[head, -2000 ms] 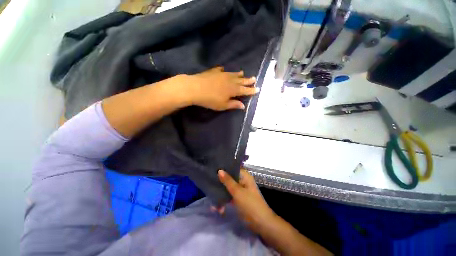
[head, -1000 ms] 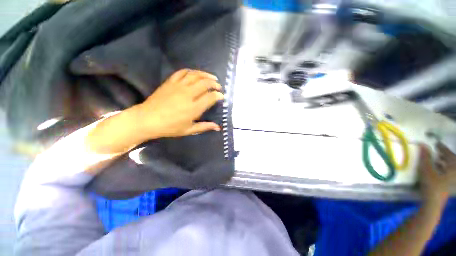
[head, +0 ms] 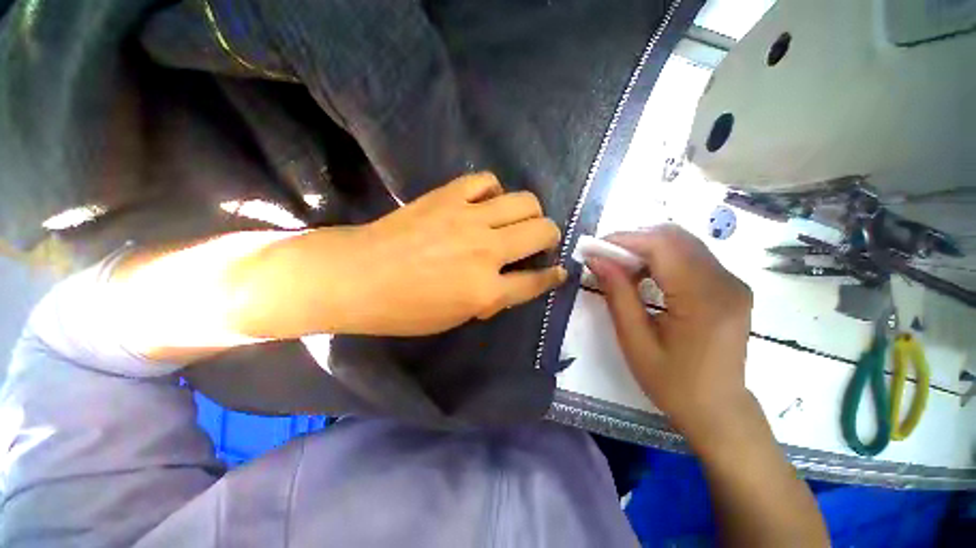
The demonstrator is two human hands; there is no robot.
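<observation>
The dark grey garment (head: 514, 96) lies spread over the left part of the table. Its zipper (head: 615, 139) runs along the right edge as a curved line of pale teeth on dark tape. My left hand (head: 471, 252) lies on the garment, fingers spread, fingertips at the zipper. My right hand (head: 690, 316) pinches a small white piece, likely chalk (head: 610, 255), between thumb and fingers, at the zipper edge beside my left fingertips. Whether it touches the tape I cannot tell.
The scissors with green and yellow handles (head: 910, 385) lie at the right. Black thread snips (head: 813, 257) lie by the sewing machine (head: 845, 96), whose head stands at upper right. Ruler tape (head: 642, 420) lines the table's front edge. Blue crates (head: 252, 428) are below.
My right hand has come from the far right to the zipper, now with the white piece in it. My left hand stays on the garment. The view has shifted.
</observation>
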